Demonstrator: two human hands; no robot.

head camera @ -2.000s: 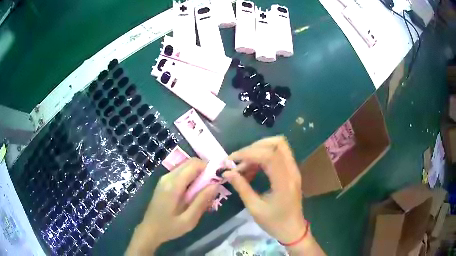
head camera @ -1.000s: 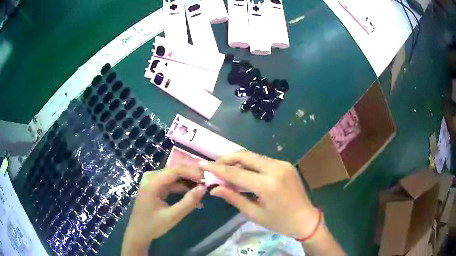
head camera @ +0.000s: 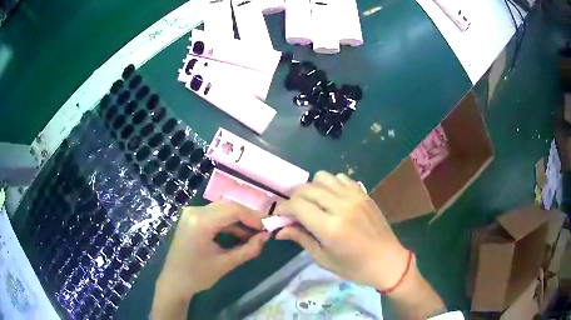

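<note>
My left hand point(head camera: 210, 250) and my right hand point(head camera: 344, 234) meet at the lower centre, fingertips closed on a pale pink housing point(head camera: 280, 222). Most of it is hidden by the fingers. A pink housing point(head camera: 241, 192) lies open side up just beyond my left hand. Another pale pink housing point(head camera: 258, 164) with a cross-shaped mark lies above it, its right end near my right fingers. Glossy black oval inserts point(head camera: 324, 100) lie in a loose heap beyond my hands.
White-pink housings point(head camera: 231, 94) lie at the back. A grid of black ovals point(head camera: 150, 134) under shiny film spans the left. An open carton point(head camera: 460, 159) with pink parts stands right, more cardboard boxes point(head camera: 507, 269) lower right. A white sheet point(head camera: 469, 37) lies far right, a plastic bag point(head camera: 325, 294) near me.
The held housing has turned so the black oval seen earlier at my fingertips is hidden. The cross-marked housing lies at a flatter angle than two seconds ago. The whole view has shifted slightly.
</note>
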